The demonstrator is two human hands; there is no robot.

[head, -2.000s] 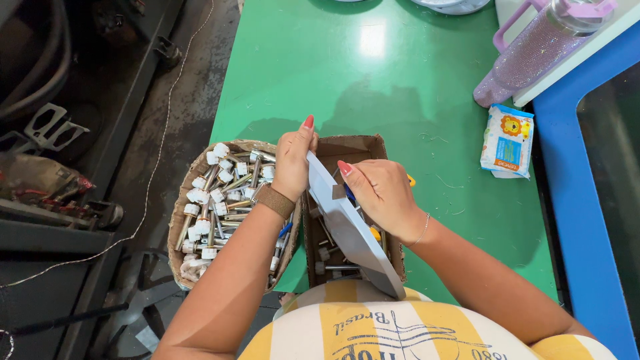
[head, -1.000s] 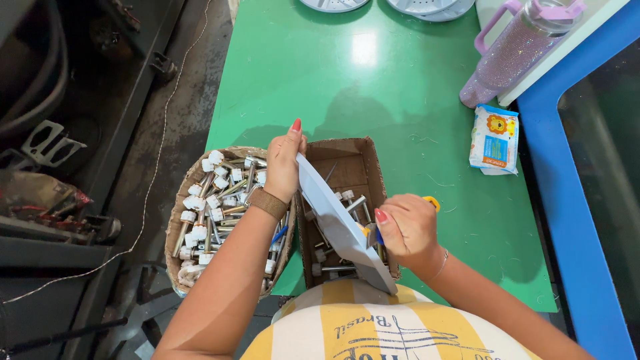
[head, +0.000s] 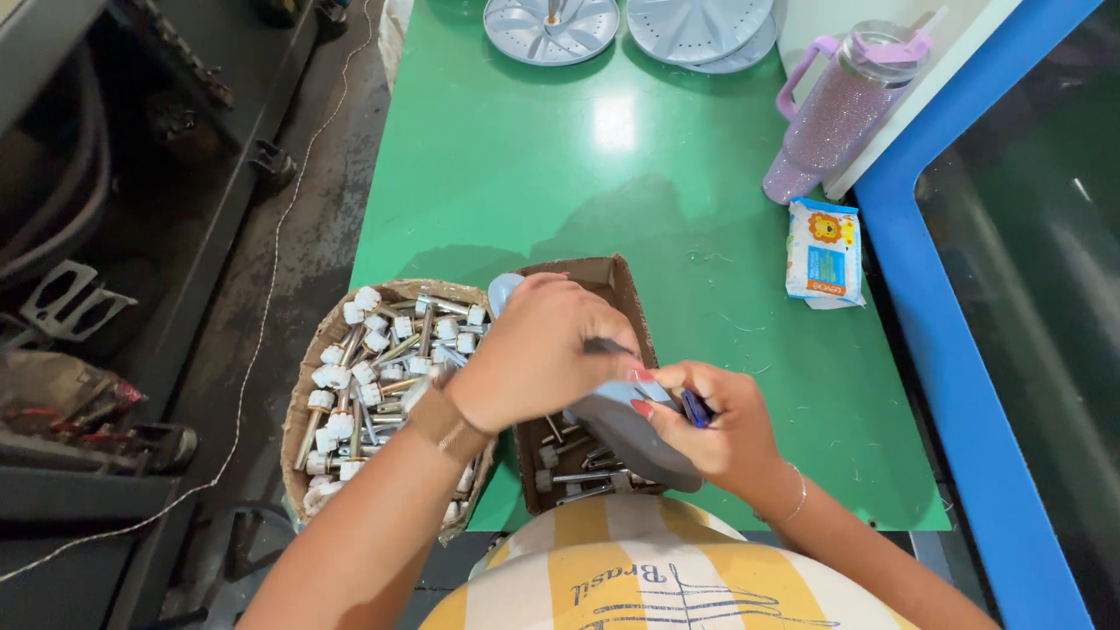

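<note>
A grey-blue plastic disc-like part (head: pixel 643 446) is tilted on edge over the right cardboard box (head: pixel 637 306). My left hand (head: pixel 547 350) reaches across its upper part, fingertips near my right hand at its edge. My right hand (head: pixel 722 424) holds a small tool with a dark blue part (head: pixel 696 409) against that edge; the tool is mostly hidden. Beneath the disc, metal shafts (head: pixel 582 477) with pale ends lie in the box. To the left, a second cardboard box (head: pixel 302 429) holds many metal shafts with white plastic caps (head: pixel 367 372).
Round perforated plastic discs (head: pixel 551 31) lie at the far edge of the green table (head: pixel 490 175). On the right stand a glittery pink tumbler (head: pixel 827 122) and a pack of wipes (head: pixel 824 254), beside a blue frame (head: pixel 980 350). A thin cord (head: pixel 278 236) runs along the left.
My left hand has moved from the disc's upper edge down and right, close to my right hand. The yellow tool part seen at my right hand before is now hidden.
</note>
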